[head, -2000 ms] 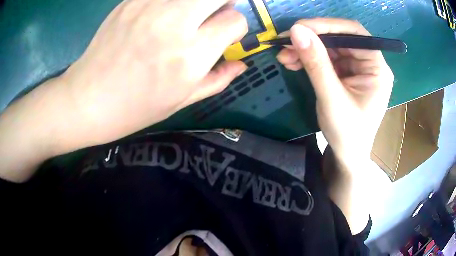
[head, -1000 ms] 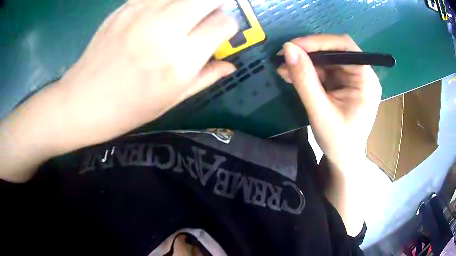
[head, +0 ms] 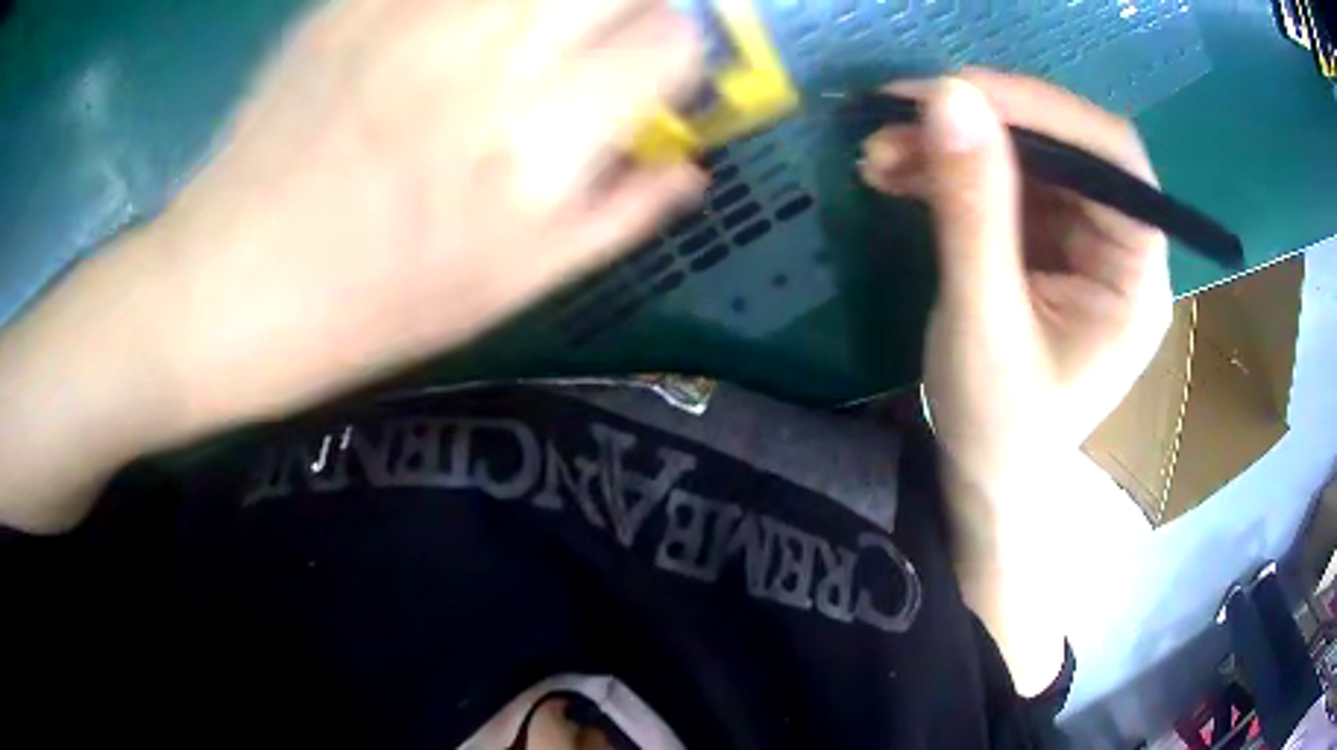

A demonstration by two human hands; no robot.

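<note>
My left hand [head: 455, 176] is at the upper left, blurred, and holds a yellow-and-black housing [head: 755, 91] by its near edge. The housing is blurred and partly covered by my fingers. My right hand [head: 1026, 220] holds black tweezers [head: 1122, 183], with the tip pointing left toward the housing. A small gap shows between tip and housing; I cannot tell if the tip carries a piece. Below them lies a clear release sheet [head: 785, 301] with rows of black rounded adhesive pieces [head: 733, 217], partly hidden by my left hand.
The sheet lies on a green bench surface [head: 1276, 183] and extends to the upper right, with rows of pale outlines. Yellow-and-black housings [head: 1309, 32] show at the top right corner. An open brown carton [head: 1210, 388] stands below the bench edge at the right.
The tweezers first moved back from the housing and now tilt more, rear end lower right. My right hand has since moved slightly up and right. The housing has shifted and is now blurred.
</note>
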